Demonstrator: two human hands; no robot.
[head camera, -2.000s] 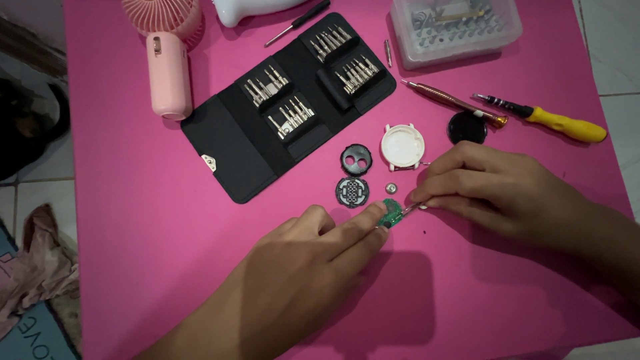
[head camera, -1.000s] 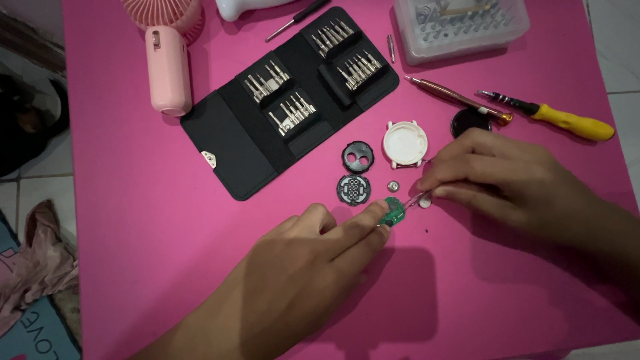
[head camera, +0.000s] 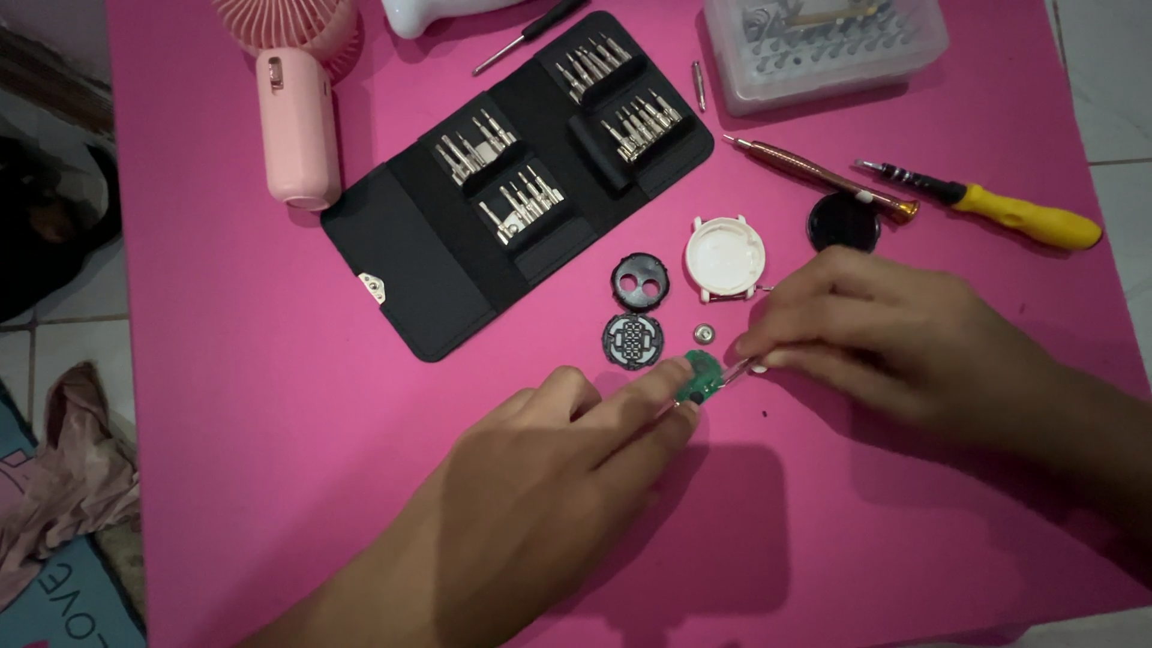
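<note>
My left hand (head camera: 576, 450) holds a small round green circuit board (head camera: 702, 376) by its edge against the pink table. From the right, my right hand (head camera: 873, 337) pinches thin metal tweezers (head camera: 740, 369), whose tips meet the board's right edge. A small white piece (head camera: 760, 367) shows beneath the right fingertips. Just above the board lies a small round metal part (head camera: 704, 334). To its upper left are a round patterned watch module (head camera: 633, 341) and a black disc with two holes (head camera: 640, 282). The white watch case (head camera: 725, 256) lies open above.
A black bit wallet (head camera: 504, 198) lies unfolded at centre-left, near a pink handheld fan (head camera: 300, 135). Along the right are a copper-coloured pen screwdriver (head camera: 801, 169), a black round part (head camera: 843, 221), a yellow-handled screwdriver (head camera: 1026, 216) and a clear plastic box (head camera: 828, 81) of bits.
My right hand and the tweezers have shifted slightly at the board's right edge. The small white piece, visible a second ago, was not visible two seconds ago. My left hand stays on the board.
</note>
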